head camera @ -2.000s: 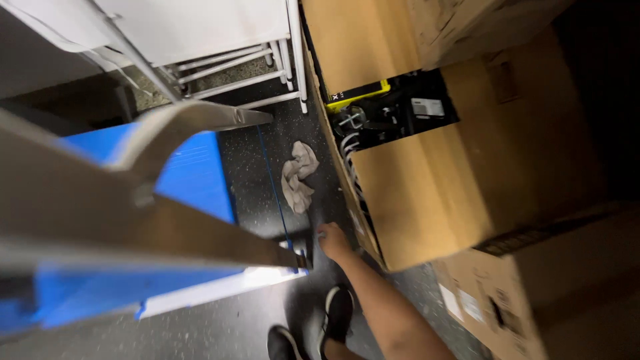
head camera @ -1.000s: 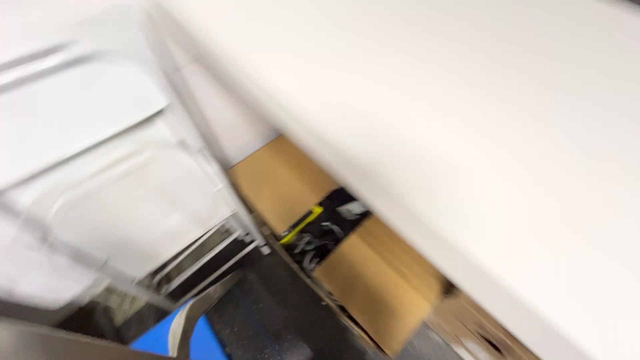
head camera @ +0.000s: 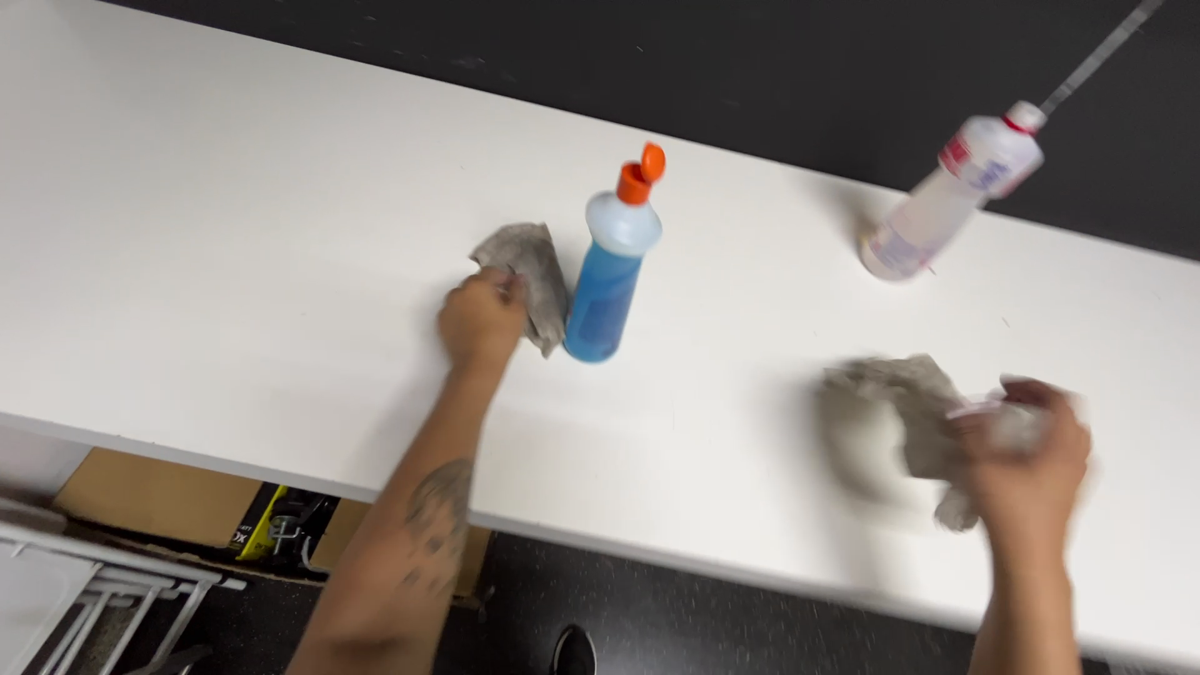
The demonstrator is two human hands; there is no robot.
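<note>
My left hand [head camera: 483, 317] pinches a grey rag [head camera: 532, 272] on the white tabletop. Just right of that rag stands a clear squeeze bottle of blue liquid [head camera: 605, 295], its orange flip cap raised. On the right, my right hand [head camera: 1027, 459] grips a second grey rag [head camera: 914, 403], lifted over the tabletop with its shadow to the left; something pale and blurred shows between the fingers, too unclear to name. Farther back, near the wall, is a whitish plastic bottle [head camera: 937, 206] with a red-ringed white cap and a thin pale tube or stick at its top.
A long white tabletop [head camera: 234, 234] meets a dark wall [head camera: 750, 75]. Below its front edge are an open cardboard box [head camera: 159, 497] with black and yellow contents, white folded metal-framed furniture [head camera: 122, 591] at the lower left, and a dark speckled floor with a shoe [head camera: 574, 652].
The view has swung up from the floor to the tabletop. Two seconds ago a grey rag lay on the floor near a reaching hand; now each hand holds a grey rag.
</note>
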